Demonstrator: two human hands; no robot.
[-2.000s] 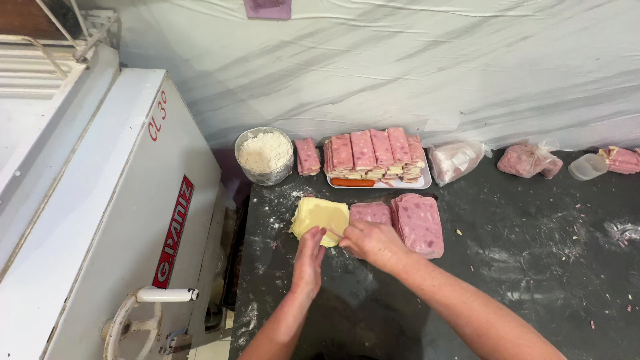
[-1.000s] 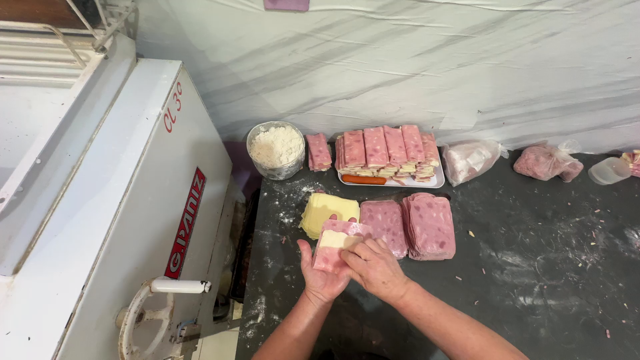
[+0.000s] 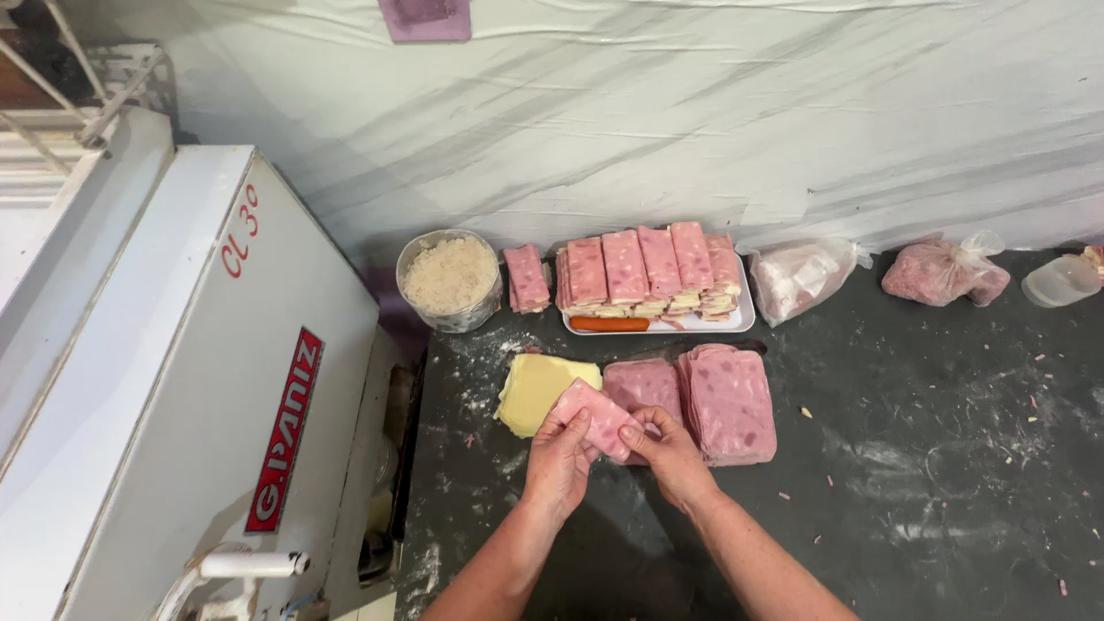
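Note:
A folded slice of ham-like cold meat (image 3: 595, 417) is held up between my two hands. My left hand (image 3: 559, 457) pinches its left end between thumb and fingers, and my right hand (image 3: 666, 448) pinches the right end. Just behind my left hand lies a pile of yellow cheese slices (image 3: 545, 386). Next to it are a low stack of sliced meat (image 3: 642, 388), partly hidden by my right hand, and a taller stack of sliced meat (image 3: 733, 404). Farther back, a white tray (image 3: 743, 321) bears many folded meat-and-cheese pieces (image 3: 625, 267) and an orange-red sausage-like stick (image 3: 609, 324).
Left of the tray stand more folded pieces (image 3: 526, 278) and a tub of white crumbly food (image 3: 450, 278). Bagged meat (image 3: 802, 280), another bag (image 3: 940, 272) and a plastic cup (image 3: 1059, 283) line the wall. A white machine (image 3: 216, 388) with a handle (image 3: 254, 565) borders the dark table (image 3: 914, 431).
My hands have gone from the cheese pile to a meat slice with cheese on it, which was partly open one second ago. Now it is folded over, with the cheese covered.

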